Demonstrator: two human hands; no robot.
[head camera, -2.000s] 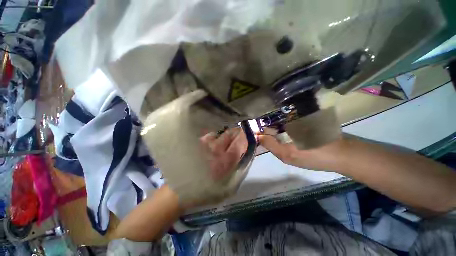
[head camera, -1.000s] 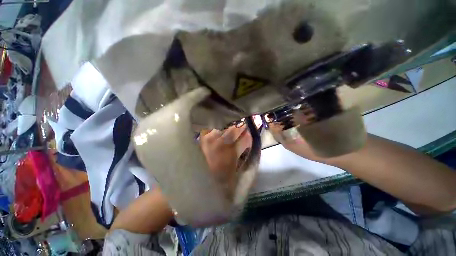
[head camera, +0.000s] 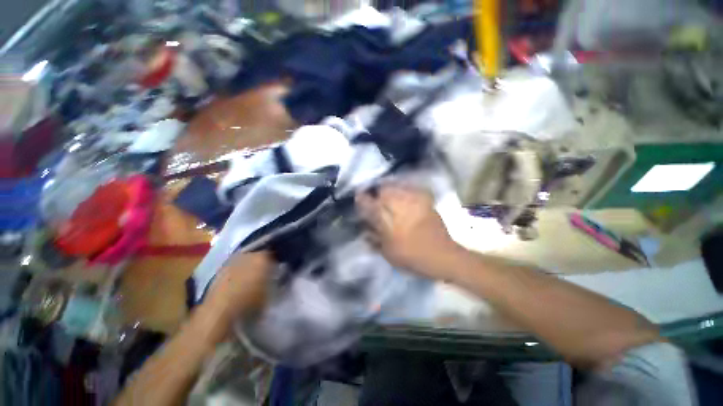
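Note:
The pale and navy garment bundle lies left of the sewing machine, blurred by motion. My right hand is on the upper right part of the bundle, fingers curled at the cloth. My left hand is at the bundle's lower left edge, strongly blurred; its fingers cannot be made out. The cream sewing machine head stands to the right of my right hand, with white cloth over its end.
A red and pink bag is at the left. Navy cloth lies behind. A yellow stick stands behind the machine. A pink pen lies on the machine bed. A green panel with a white screen is at the right.
The view has swung back from the machine head, which now appears smaller and to the right. Both hands have left the needle area and are at the garment bundle to its left.

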